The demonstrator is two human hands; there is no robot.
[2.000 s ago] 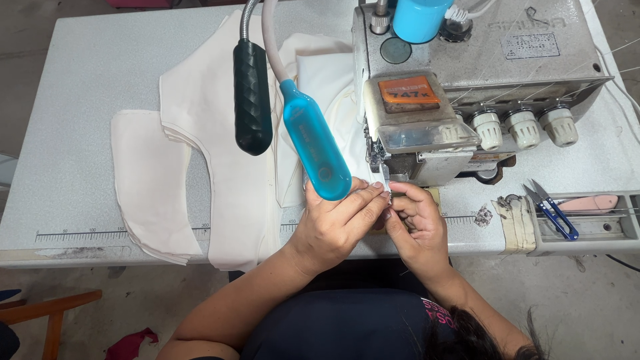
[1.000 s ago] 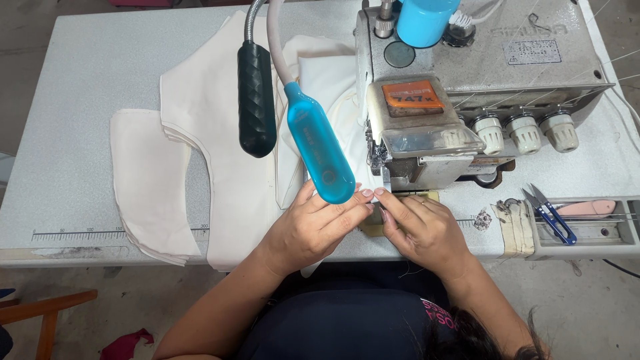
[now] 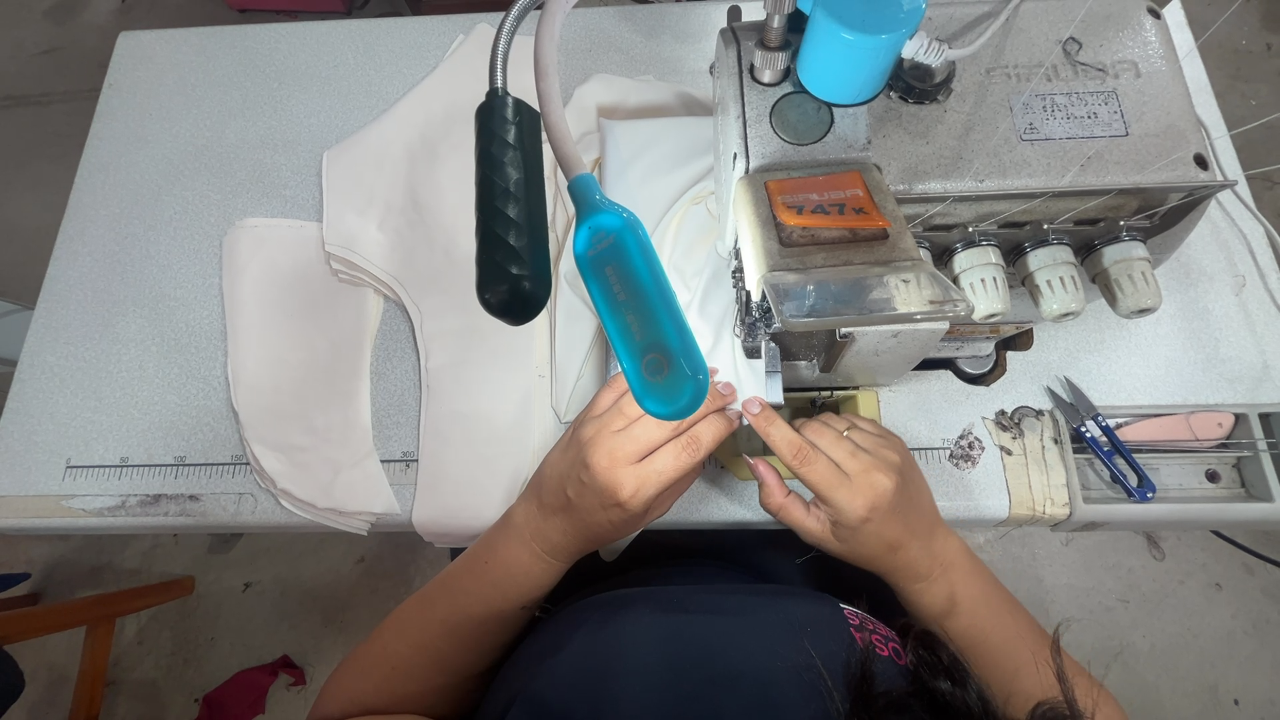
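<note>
White fabric (image 3: 680, 160) lies left of the Siruba overlock sewing machine (image 3: 960, 120) and runs down to the presser foot (image 3: 772, 372). My left hand (image 3: 630, 465) grips the fabric's edge between thumb and fingers just in front of the foot, partly hidden by the blue lamp head (image 3: 640, 300). My right hand (image 3: 845, 470), with a ring on one finger, touches the same edge with its index fingertip, its thumb apart below. The needle and the stitches cannot be made out.
Stacks of cut cream fabric pieces (image 3: 300, 370) lie on the table at left. A black lamp or handle on a flexible neck (image 3: 512, 210) hangs over them. Blue thread snips (image 3: 1105, 440) lie across a grey tray (image 3: 1240, 490) at right. Tension knobs (image 3: 1050, 280) project from the machine's front.
My right hand's thumb and fingers, close together at the fabric two seconds ago, are now spread, with the index finger extended. My left hand stays at the fabric beside the presser foot.
</note>
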